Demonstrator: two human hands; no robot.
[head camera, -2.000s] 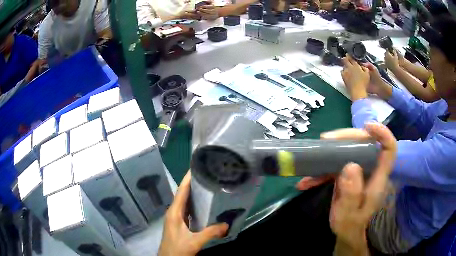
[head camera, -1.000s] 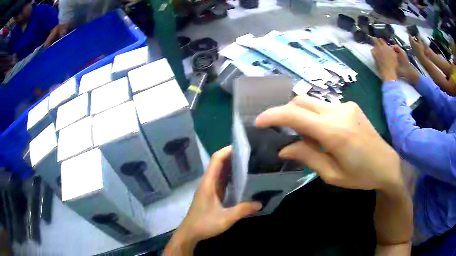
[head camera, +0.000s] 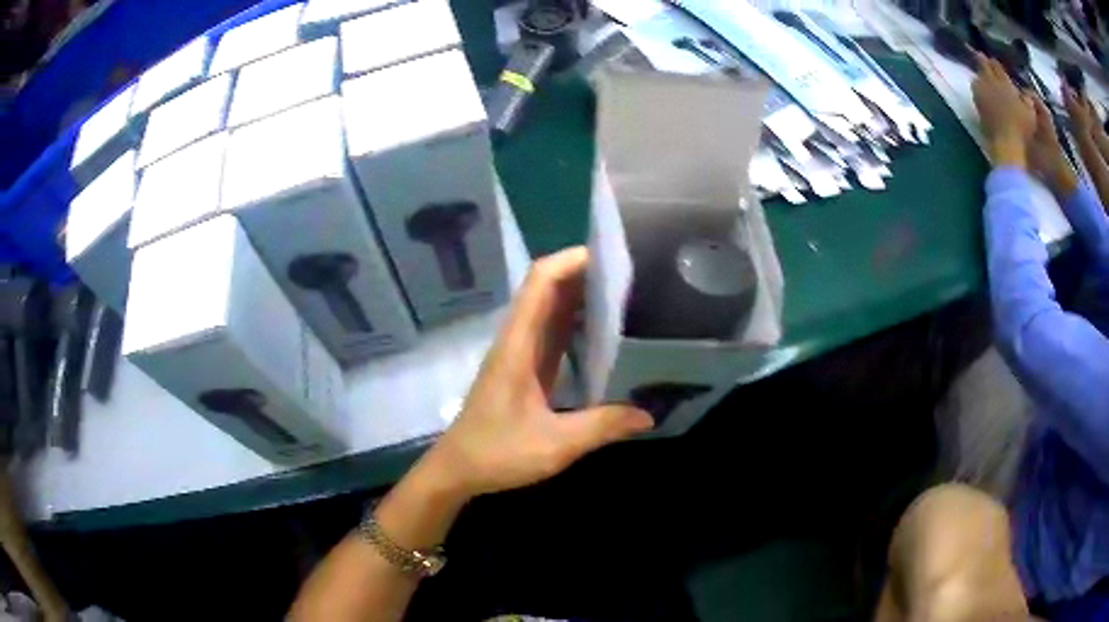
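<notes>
My left hand (head camera: 523, 401) holds an upright open carton (head camera: 687, 377) by its side, fingers behind and thumb on the front. The carton's large end flap (head camera: 681, 134) stands up at the back, and side flaps stand at left and right. A dark rounded fan head (head camera: 711, 280) sits inside the carton, its top showing in the opening. The fan's handle is hidden inside. I make out no right hand; a bare rounded shape at the bottom right shows no fingers.
Packed cartons (head camera: 183, 292) stand in close rows at left on a white sheet (head camera: 110, 474), before a blue crate (head camera: 37, 201). Flat carton blanks (head camera: 815, 97) and a yellow-labelled handheld fan (head camera: 523, 85) lie behind. A blue-sleeved person (head camera: 1034, 292) works at right.
The fan has gone from my right hand into the carton. My right hand has left the carton opening. The view has tilted down, so the bench things appear higher.
</notes>
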